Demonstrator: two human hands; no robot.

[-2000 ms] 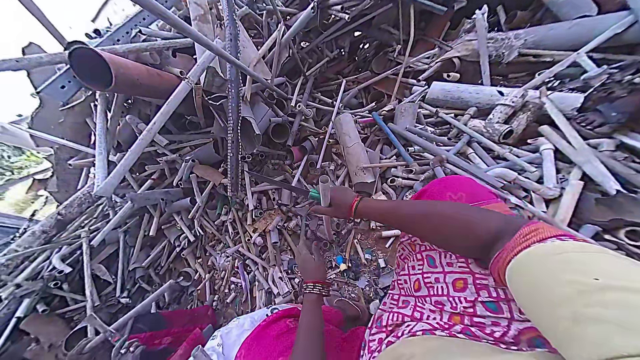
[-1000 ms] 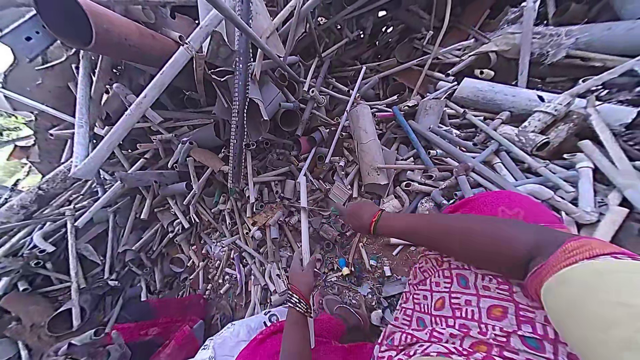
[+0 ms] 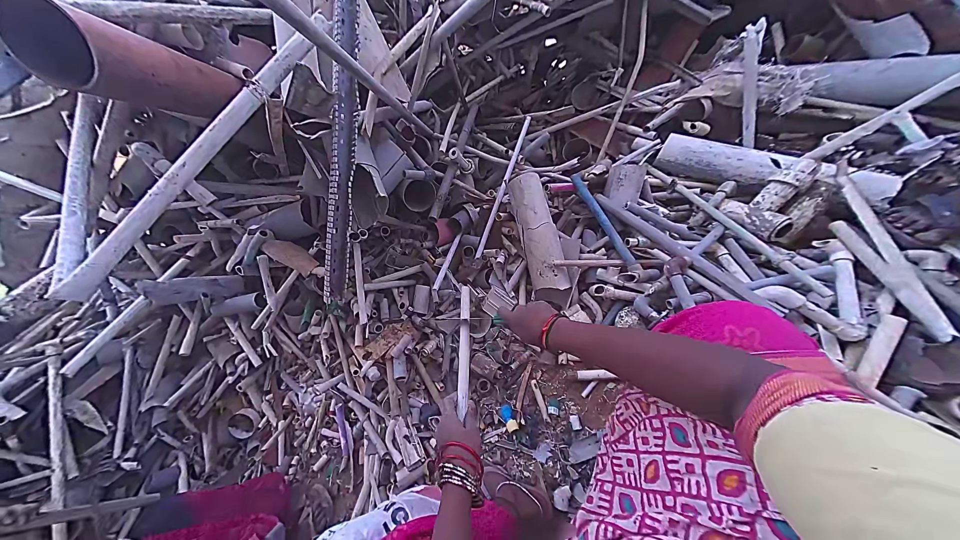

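Observation:
My left hand (image 3: pixel 457 431), with red and metallic bangles at the wrist, grips the lower end of a narrow pale plastic pipe (image 3: pixel 464 352) that points away from me. To the right of the pipe's upper part, my right hand (image 3: pixel 529 322), with a red bangle, is closed on a tool with a green handle (image 3: pixel 498 320). Only a bit of the handle shows; a thin edge seems to run left from it toward the pipe. Whether they touch is unclear. Short cut pipe pieces (image 3: pixel 390 442) lie around both hands.
Heaped scrap pipes surround me. A wide brown pipe (image 3: pixel 157 60) and a long grey pipe (image 3: pixel 187 157) lie at upper left, beside a hanging perforated dark strip (image 3: pixel 341 150). A split grey pipe (image 3: pixel 538 232) and a blue pipe (image 3: pixel 604 221) lie ahead. A white sack (image 3: pixel 382 517) lies near my feet.
The narrow pale pipe is now clearly in my left hand; two seconds ago it was not plain there. The tool's dark blade, plain then, is hard to see now. The view has shifted closer to the heap.

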